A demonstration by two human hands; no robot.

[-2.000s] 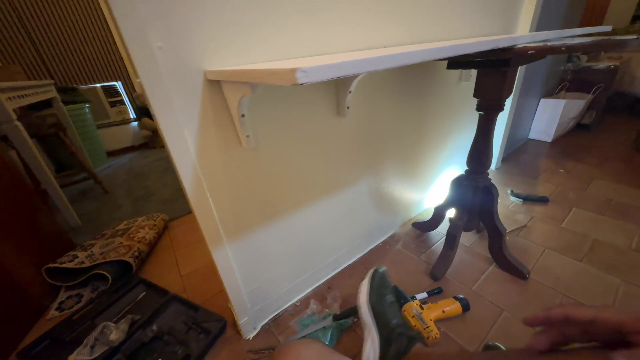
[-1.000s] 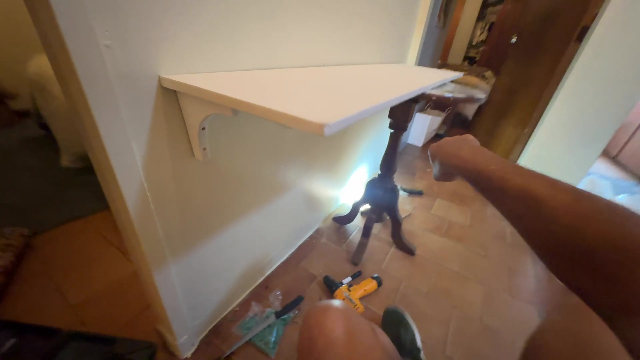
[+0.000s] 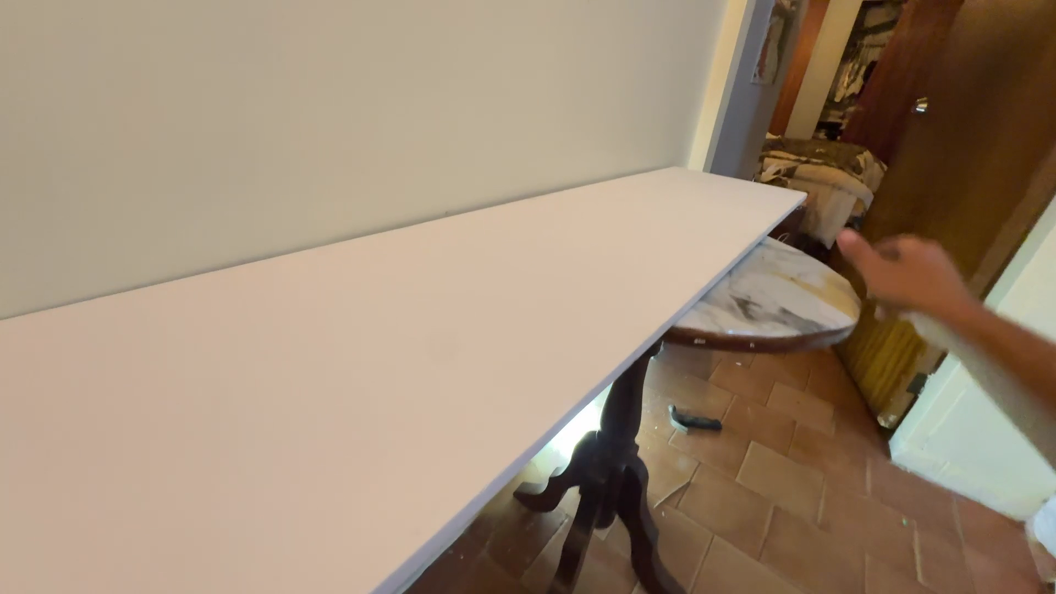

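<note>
A long white shelf board [image 3: 429, 313] runs along the wall, seen from above. Its far end lies over a round marble-topped pedestal table [image 3: 775, 297], whose dark wooden legs [image 3: 606, 470] show below the board's front edge. My right hand [image 3: 907, 268] is in the air near the right rim of that table, blurred, with the thumb raised and the fingers curled; whether it holds anything cannot be made out. My left hand is out of the frame. The board hides the brackets beneath it.
A small dark-handled tool [image 3: 695, 419] lies on the terracotta tile floor [image 3: 784, 470], right of the pedestal. Bright light shines under the board by the wall. A wooden door [image 3: 932, 206] stands at the right, and a cloth-covered heap [image 3: 825, 177] lies beyond the doorway.
The view has risen from below the shelf to above it, so the power drill and brackets are out of sight. My right hand is now beside the marble tabletop.
</note>
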